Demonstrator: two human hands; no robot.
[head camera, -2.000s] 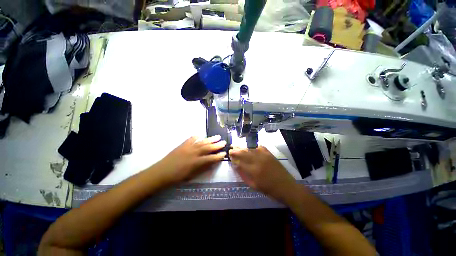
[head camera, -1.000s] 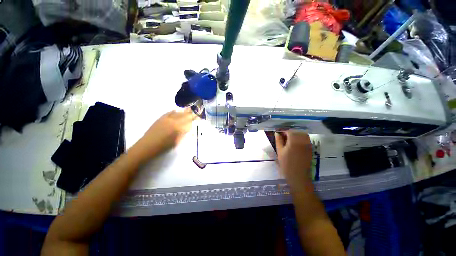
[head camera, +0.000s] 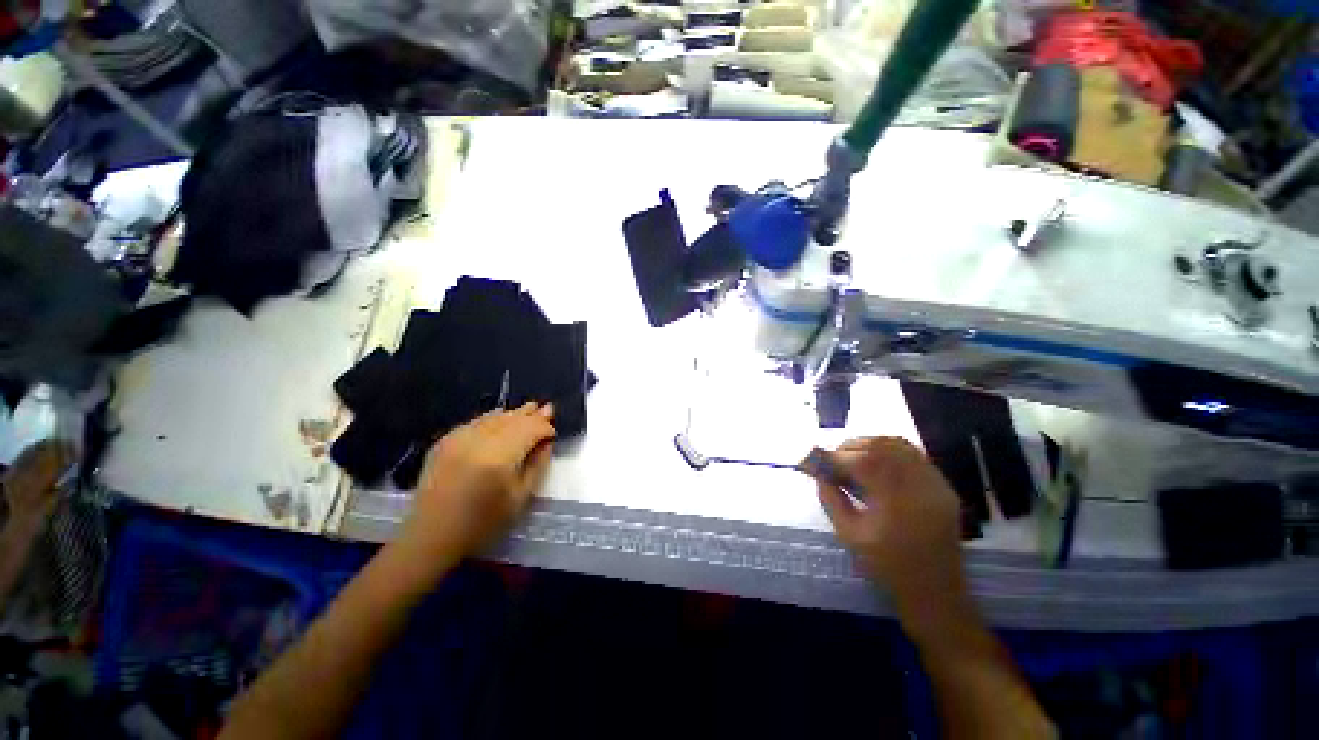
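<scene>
My left hand (head camera: 485, 470) is at the lower right of the stack of black panels (head camera: 463, 354), fingers on the top panel; a thin pointed metal item shows by the fingertips. My right hand (head camera: 885, 492) pinches a narrow black strip (head camera: 830, 470) in front of the needle area. A sewn black piece (head camera: 658, 263) lies behind and left of the needle. More black strips (head camera: 972, 445) lie right of the needle. The presser foot (head camera: 832, 393) is over the white bed, with no fabric visible under it.
The white sewing machine head (head camera: 1042, 340) spans the right. A blue round part (head camera: 770, 231) hangs left of it. A grey ruler strip (head camera: 694, 549) runs along the front edge. A dark rectangular item (head camera: 1219, 523) lies far right. Black and white fabric bundles (head camera: 275, 203) lie far left.
My left hand has moved from behind the needle to the panel stack. My right hand has come forward from the strips with one strip. The sewn piece now shows behind the needle. The view has shifted left.
</scene>
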